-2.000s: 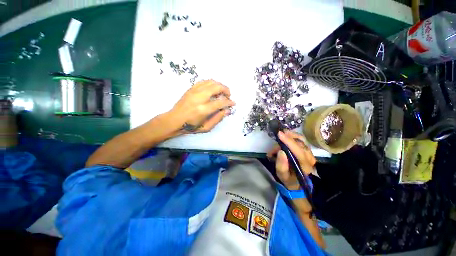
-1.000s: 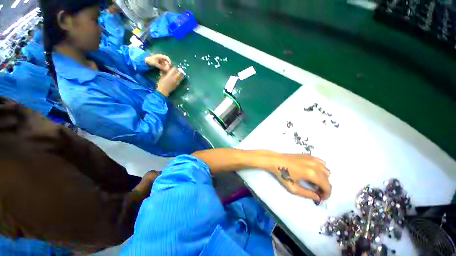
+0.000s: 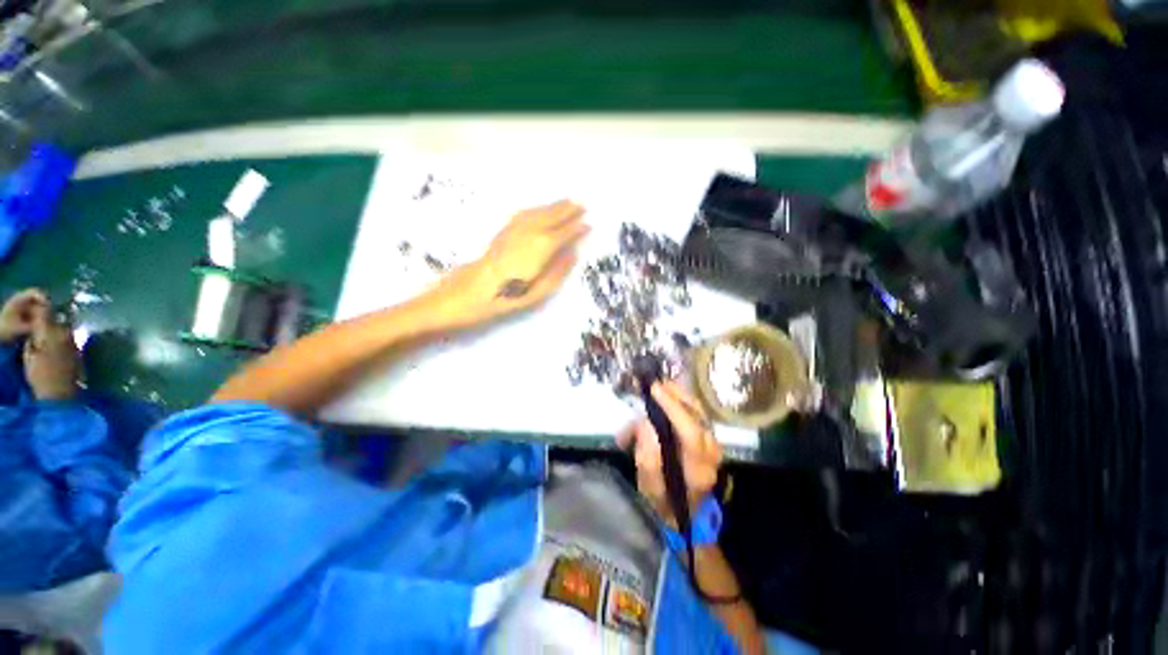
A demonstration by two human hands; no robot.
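The picture is blurred. My left hand (image 3: pixel 532 260) is over the white sheet (image 3: pixel 487 397), left of the heap of small metal components (image 3: pixel 628 301), its fingertips near the heap's upper left. Whether a part is between its fingers cannot be told. My right hand (image 3: pixel 679 441) holds the black soldering iron (image 3: pixel 667 454) at the heap's lower edge. The iron's front end is by the lower components; its tip is not clear. A few small dark parts (image 3: pixel 429 188) lie at the sheet's left.
A tan round container (image 3: pixel 798 384) with silvery bits stands right of the heap. Behind it are the black fan (image 3: pixel 749 243) and a plastic bottle (image 3: pixel 954 160). A yellow sponge (image 3: pixel 948 435) is at right. A solder spool (image 3: pixel 214 305) is at left. Another person's hands (image 3: pixel 45 346) show far left.
The view has swung back from the left, where a coworker filled much of it, to the bench. My right hand with the iron, the container and the bottle are in view again.
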